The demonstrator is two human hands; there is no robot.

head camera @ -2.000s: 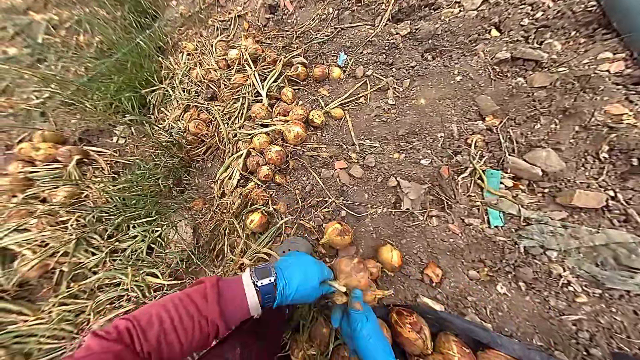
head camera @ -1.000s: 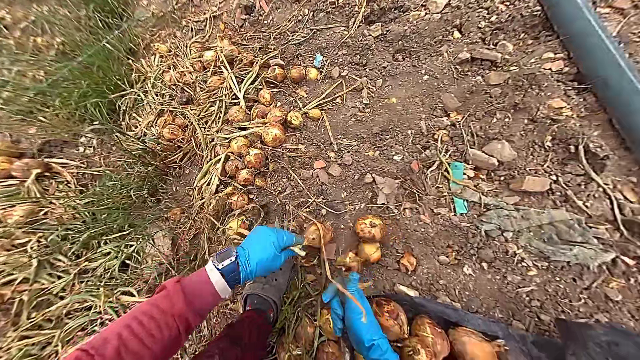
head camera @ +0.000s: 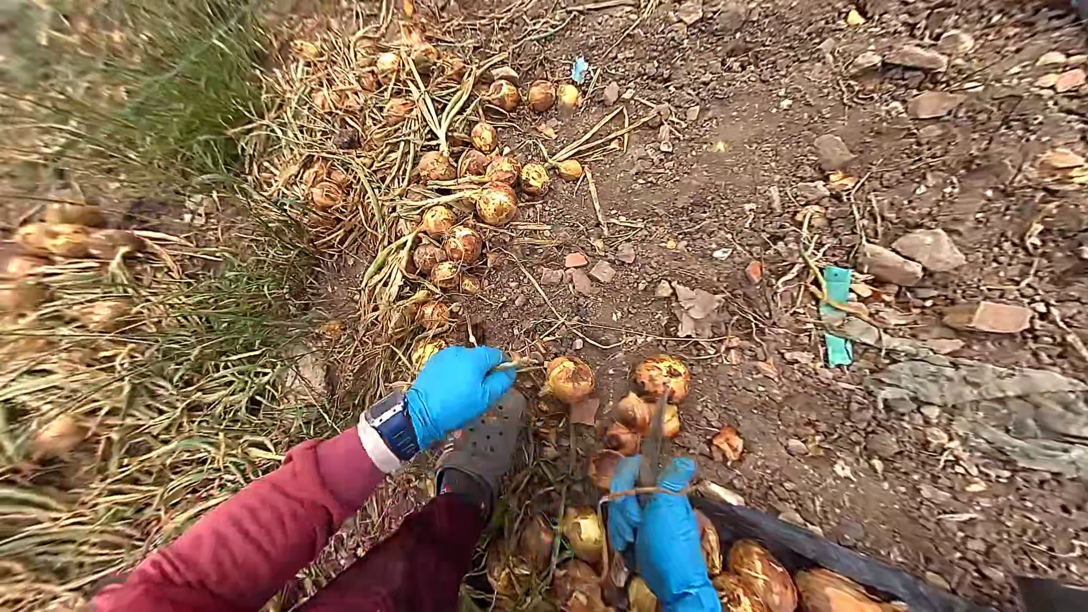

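My left hand (head camera: 459, 393), in a blue glove, pinches the dry stem of an onion (head camera: 569, 379) just right of its fingers. Lower right, my right hand (head camera: 667, 535), gloved in blue too, holds a metal blade (head camera: 654, 438) pointing up and away; its handle is hidden in the fingers. A dry stem lies across those fingers. Beyond the blade, a larger onion (head camera: 663, 377) rests on the soil among smaller ones. Beneath and beside my right hand, several onions (head camera: 761, 574) lie inside a container with a black rim (head camera: 816, 535).
Onions with dried tops (head camera: 463, 244) run in a row up the left of the soil. Grass (head camera: 195, 110) and more onions (head camera: 68, 240) lie farther left. My shoe (head camera: 489, 442) is beside my left hand. Stones (head camera: 931, 248), a green strip (head camera: 836, 314) and grey cloth (head camera: 1003, 408) lie right.
The blade now shows in my right hand, which was blurred over the container a second ago. The left hand still holds an onion by its stem. The grey pipe at upper right has mostly left view.
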